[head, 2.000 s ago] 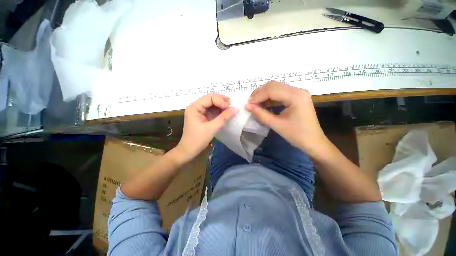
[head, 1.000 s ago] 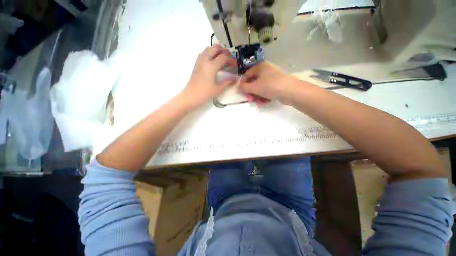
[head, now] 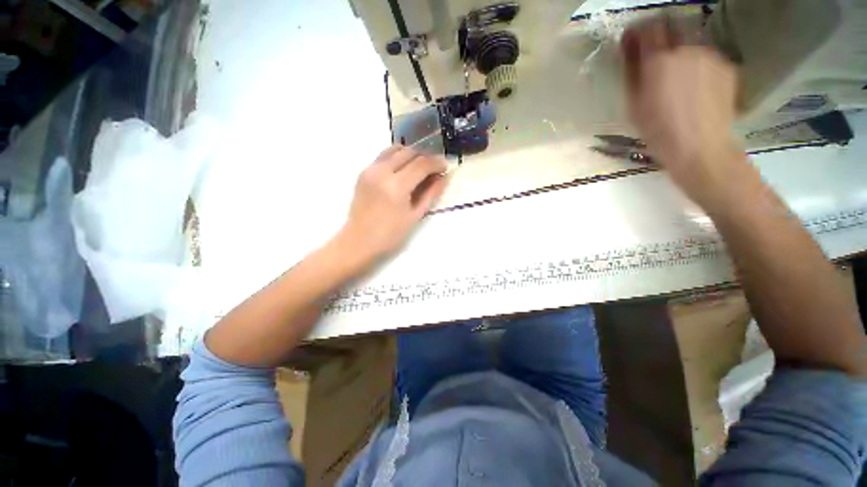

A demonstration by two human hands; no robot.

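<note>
My left hand [head: 392,198] is on the machine bed just in front of the presser foot [head: 462,124], with its fingers curled and fingertips close together. Whether it pinches thread or cloth is hidden. No fabric piece shows clearly at the needle. My right hand [head: 677,95] is blurred, raised over the right part of the machine bed [head: 561,157], and what it holds cannot be told. The black thread snips [head: 623,147] lie on the bed, partly covered by my right wrist.
A loose white fabric pile [head: 133,224] lies at the left of the table. A cloudy plastic bag [head: 48,252] is at far left. The tension dial [head: 496,49] and ridged knob [head: 502,82] are above the foot. A ruler [head: 532,276] runs along the front edge. White cloth [head: 746,385] lies lower right.
Both hands rose from the lap to the needle with the white piece. Since then my right hand has moved away right over the bed, while my left stays near the foot. The piece no longer shows clearly.
</note>
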